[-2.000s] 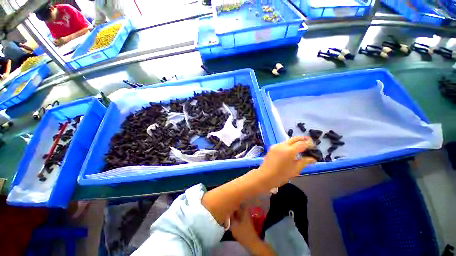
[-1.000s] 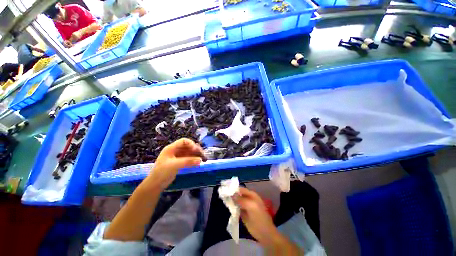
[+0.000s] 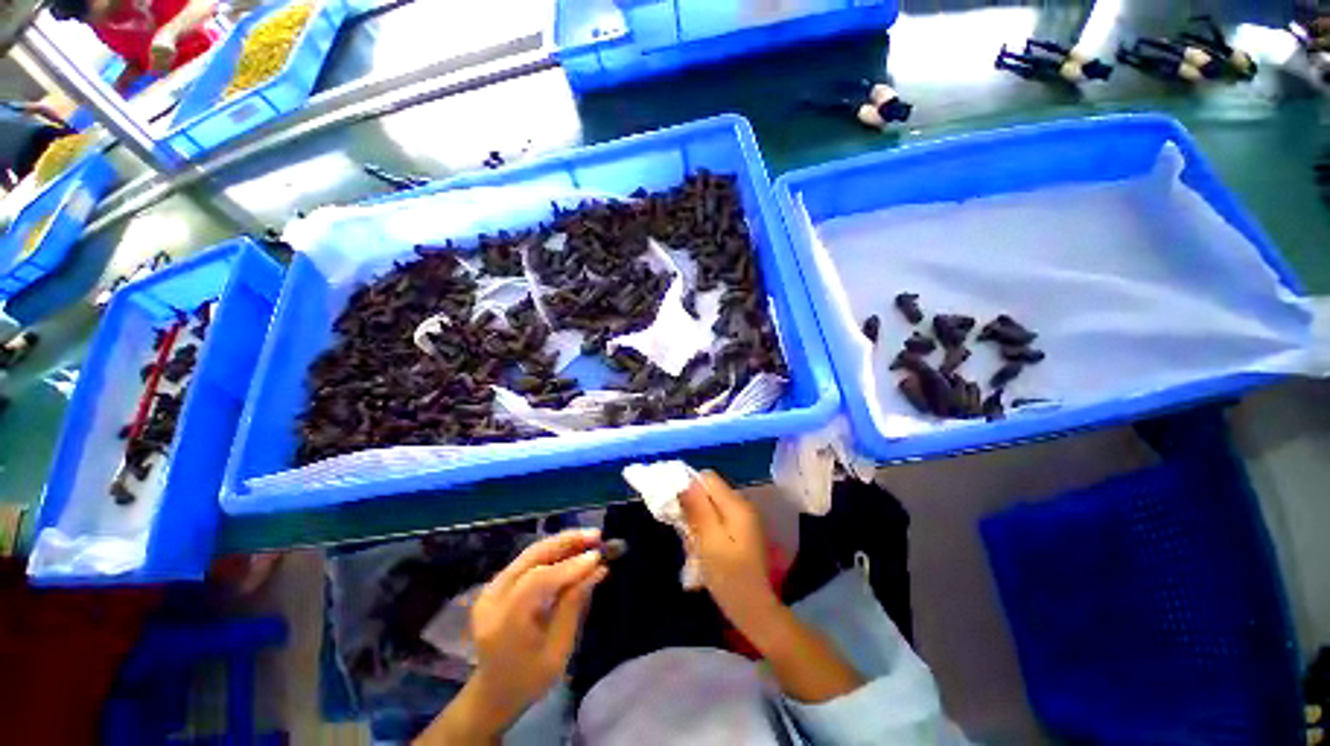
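Note:
My left hand (image 3: 533, 612) holds a small dark moulded part (image 3: 613, 550) between thumb and fingertips, below the front rim of the full parts tray. My right hand (image 3: 726, 547) holds a crumpled white wiping cloth (image 3: 664, 488) just right of it; the two hands are apart. The full parts tray (image 3: 525, 474) is blue and heaped with dark parts, with white scraps among them. The receiving tray (image 3: 1021, 414), to the right, has a white liner with several dark parts near its front left corner.
A narrow side tray (image 3: 190, 510) at left holds dark parts and a red stick-like tool (image 3: 153, 386). Black-and-beige part-built figures (image 3: 1053, 61) lie on the green bench behind. A blue crate (image 3: 1145, 583) is below at right. A person in red (image 3: 146, 37) is at far left.
My left hand was at the receiving tray, moved to the full tray's front edge, and is now lower, holding a part. The right hand with the cloth has come up. The view has shifted.

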